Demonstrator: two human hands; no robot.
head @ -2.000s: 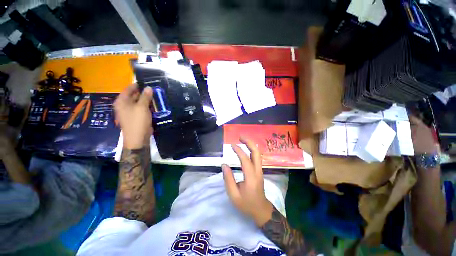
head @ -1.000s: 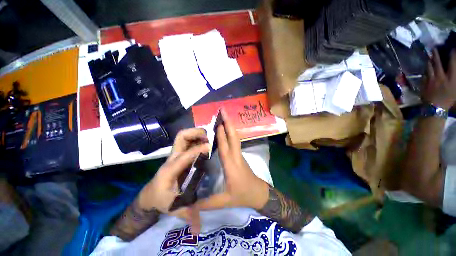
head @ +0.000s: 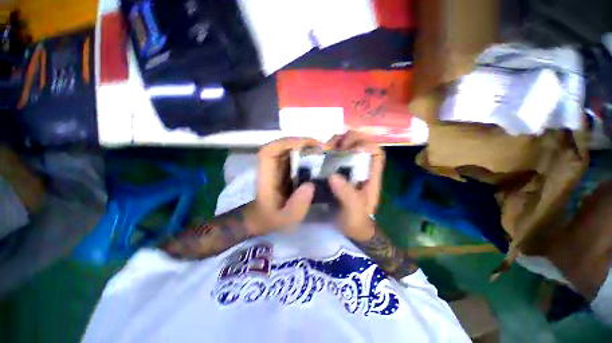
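Observation:
A small black folding carton with pale grey-white inside faces is held over my lap, just off the table's front edge. My left hand grips its left side, with the thumb on the black face. My right hand grips its right side, its thumb also on the black face. The image is blurred, so how far the carton is folded is hard to tell. Flat black carton blanks lie fanned on the table at the left. Loose white sheets lie at the table centre.
The table cover has red and black panels. White blocks lie on crumpled kraft paper hanging off the right table edge. Blue plastic stools stand below the table. At the far left is an orange and black printed sheet.
The hands have turned the carton so its pale inside faces show, with both thumbs now on its black face. The view has shifted, and the table appears higher in the picture.

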